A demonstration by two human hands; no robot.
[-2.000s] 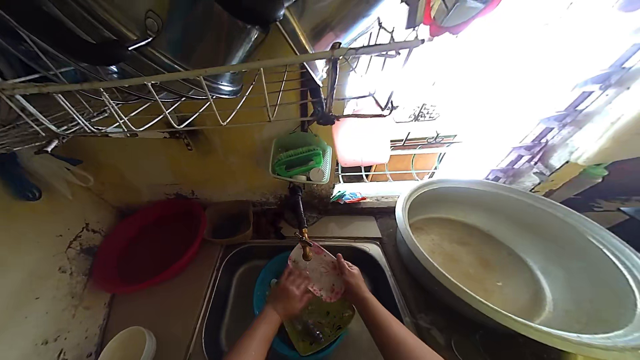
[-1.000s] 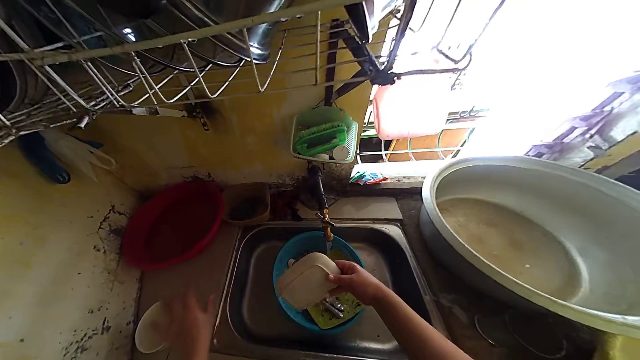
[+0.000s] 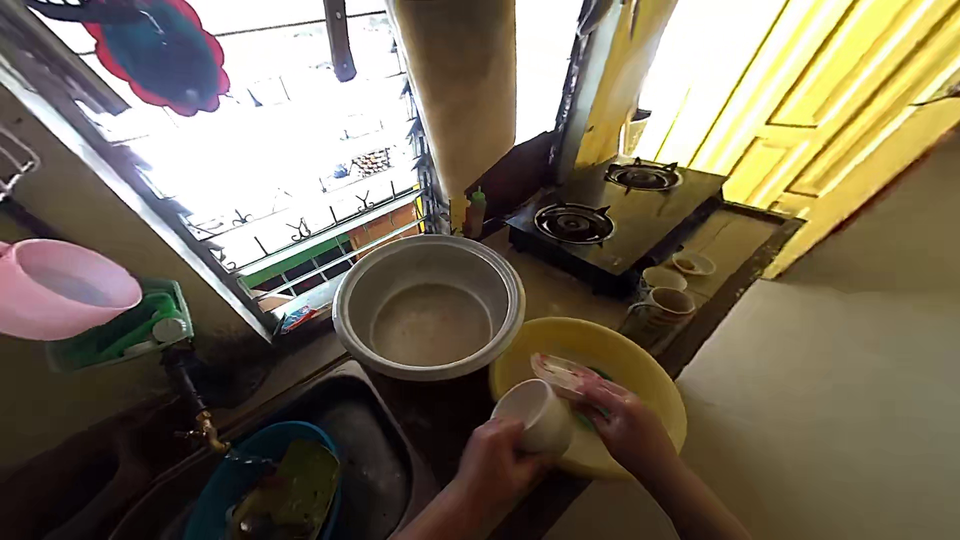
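Note:
My left hand [image 3: 495,465] grips a white cup [image 3: 541,420], tilted, beside the near left rim of a yellow plastic basin [image 3: 660,367]. My right hand [image 3: 619,420] holds a whitish dish with red markings [image 3: 566,375] over that basin. Something green lies in the basin, mostly hidden by the hand and dish. A large metal basin [image 3: 431,330] with cloudy water stands just behind to the left. In the sink [image 3: 367,457], a blue basin [image 3: 319,431] holds a yellow-green dish [image 3: 296,487] beneath a running brass faucet [image 3: 206,431].
A black two-burner gas stove [image 3: 622,217] stands at the back right, with cups [image 3: 671,301] and a small saucer [image 3: 694,262] near its front edge. A pink plastic container [image 3: 71,289] hangs at the left beside a green caddy [image 3: 176,300]. The window is behind the metal basin.
The view has swung far right, from the sink toward the stove. My left hand, earlier low at the left near a white cup, now holds a white cup; both hands are at the yellow basin.

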